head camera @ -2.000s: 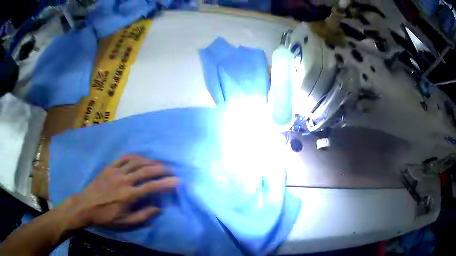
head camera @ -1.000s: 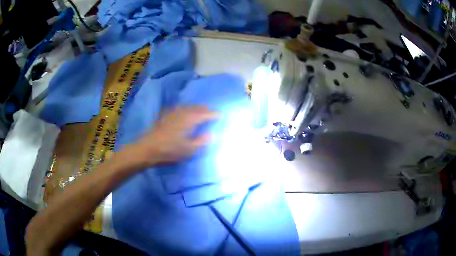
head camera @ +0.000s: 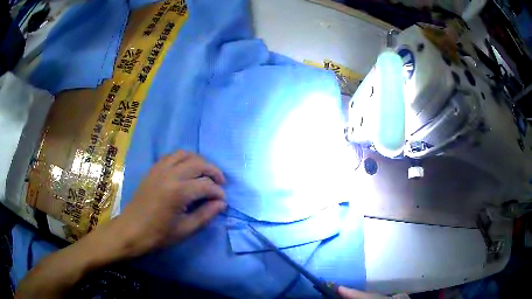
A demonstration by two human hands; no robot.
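A light-blue garment panel (head camera: 251, 128) lies left of the needle area, partly lost in lamp glare. A narrow blue folded strip (head camera: 286, 233) lies on it near the front. My left hand (head camera: 181, 201) rests on the cloth at the strip's left end, fingers curled, pinching the panel's edge. Dark scissors (head camera: 291, 263) lie slantwise over the strip, blade tips near my left fingers. My right hand (head camera: 356, 293) is at the bottom edge, mostly cut off, at the scissors' handle end.
The cream-white sewing machine head (head camera: 443, 111) and its mint-green lamp (head camera: 391, 105) stand at right. Brown cardboard (head camera: 58, 140) with yellow printed tape (head camera: 108, 128) lies at left, beside a white stack (head camera: 17, 134). Blue cut pieces (head camera: 81, 44) lie upper left.
My left hand has drawn back toward the front from the upper cloth and now holds its edge. The panel is spread flatter. My right hand has come into view at the scissors.
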